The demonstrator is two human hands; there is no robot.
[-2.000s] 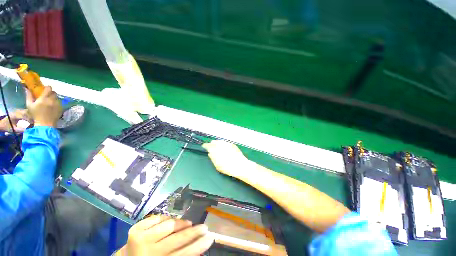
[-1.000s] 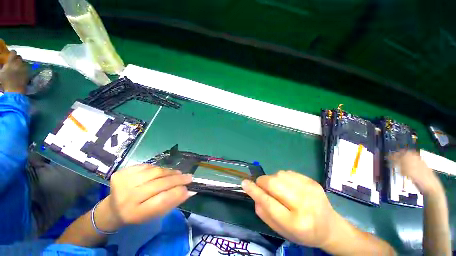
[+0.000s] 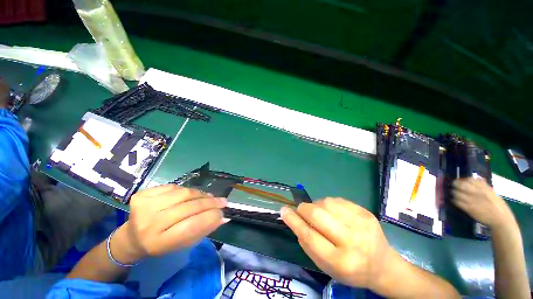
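A tablet unit (image 3: pixel 257 197) with an orange flex cable lies in front of me, its near long edge raised towards me. My left hand (image 3: pixel 175 221) grips its near edge at the left, fingers over the top. My right hand (image 3: pixel 342 236) pinches the same edge near the right corner. A thin black strip runs along this edge between my hands; whether it is a separate frame piece I cannot tell. The undersides of both hands' grips are hidden.
A tablet unit (image 3: pixel 108 155) lies at left beside a pile of black frame strips (image 3: pixel 146 105). Stacked tablet units (image 3: pixel 415 184) stand at right, where another person's hand (image 3: pixel 482 201) reaches over the second pile. A clear plastic bag (image 3: pixel 111 44) lies on the white strip (image 3: pixel 257 112).
My right hand has come back from the black strips to the unit's near edge. The view has shifted. The other person's hand has appeared at the right-hand pile.
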